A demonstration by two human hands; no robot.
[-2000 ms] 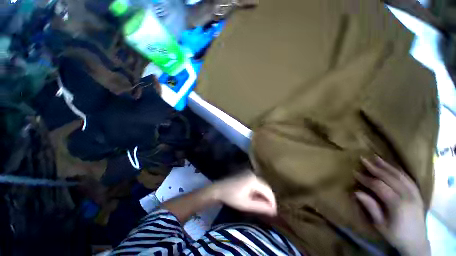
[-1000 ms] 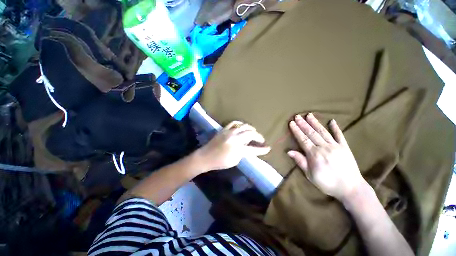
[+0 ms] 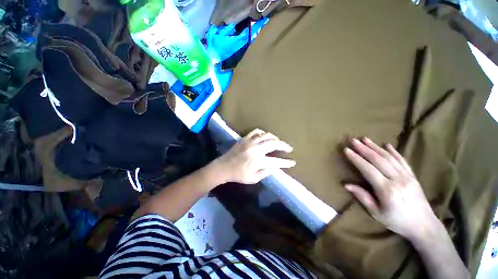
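A large olive-brown garment piece (image 3: 327,76) lies spread over the white table, with folds and two dark creases at the right. Its lower part is bunched under my right forearm. My left hand (image 3: 256,158) rests at the table's edge, its fingers bent onto the cloth's left border; whether they pinch the cloth cannot be told. My right hand (image 3: 385,185) lies palm down on the cloth, fingers slightly spread, holding nothing.
A green drink bottle (image 3: 170,43) lies on a blue and white box (image 3: 205,101) at the table's left corner. Dark garment pieces with white ties (image 3: 125,136) are piled left of the table. A pale string (image 3: 267,5) shows at the top.
The cloth was lifted and blurred two seconds ago and now lies flatter. My left hand has moved up to the table's edge. Since one second ago, my right hand has slid right and slightly down.
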